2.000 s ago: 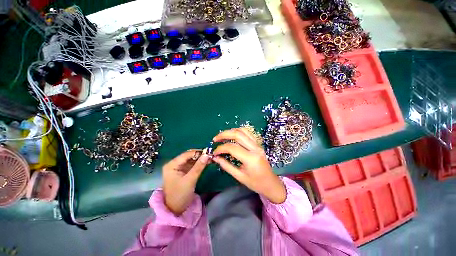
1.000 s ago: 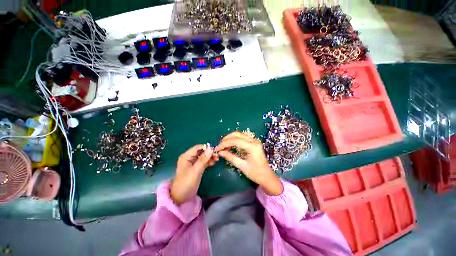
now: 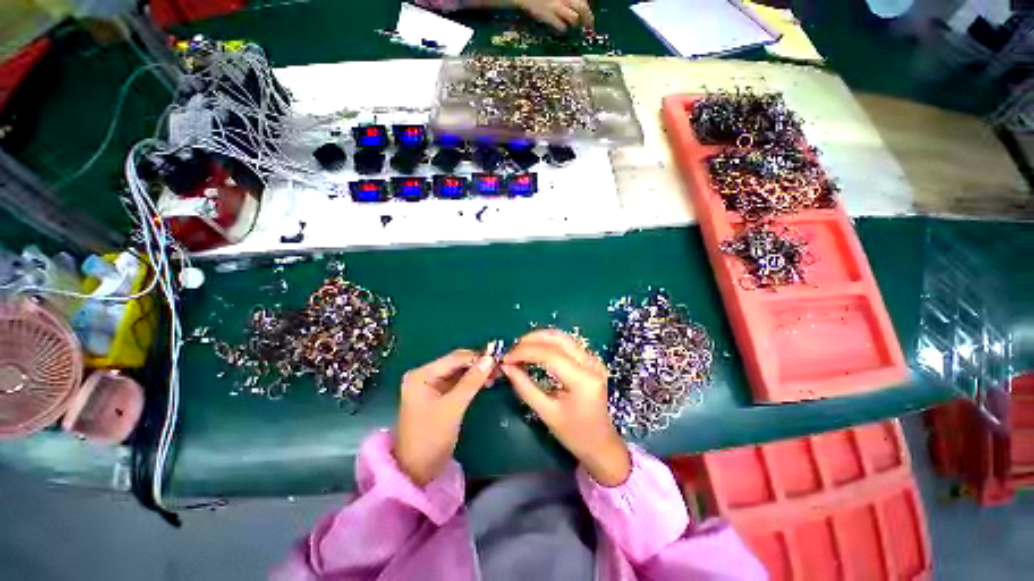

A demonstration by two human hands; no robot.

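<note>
My left hand (image 3: 440, 406) and my right hand (image 3: 567, 392) meet fingertip to fingertip over the green mat. My left thumb and fingers pinch a small silvery ring part (image 3: 494, 351). My right fingertips touch it; whether they hold a separate small piece is too small to tell. The left ring pile (image 3: 329, 340), mixed copper and dark, lies loose to the left. The denser right ring pile (image 3: 660, 363) lies just right of my right hand. A pale pile of tiny fittings (image 3: 576, 338) is mostly hidden behind my right hand.
A red compartment tray (image 3: 825, 346) with heaped rings stands at right, stacked red trays (image 3: 845, 511) below the bench edge. Behind are black display units (image 3: 450, 187), a clear tray (image 3: 624, 108), white cables (image 3: 221, 108) and another person's hand (image 3: 559, 14). A pink fan (image 3: 34, 369) is far left.
The view has tilted up, so the bench sits lower in the picture and another person's hand shows at the top. My hands remain together at the small part, with slight finger shifts.
</note>
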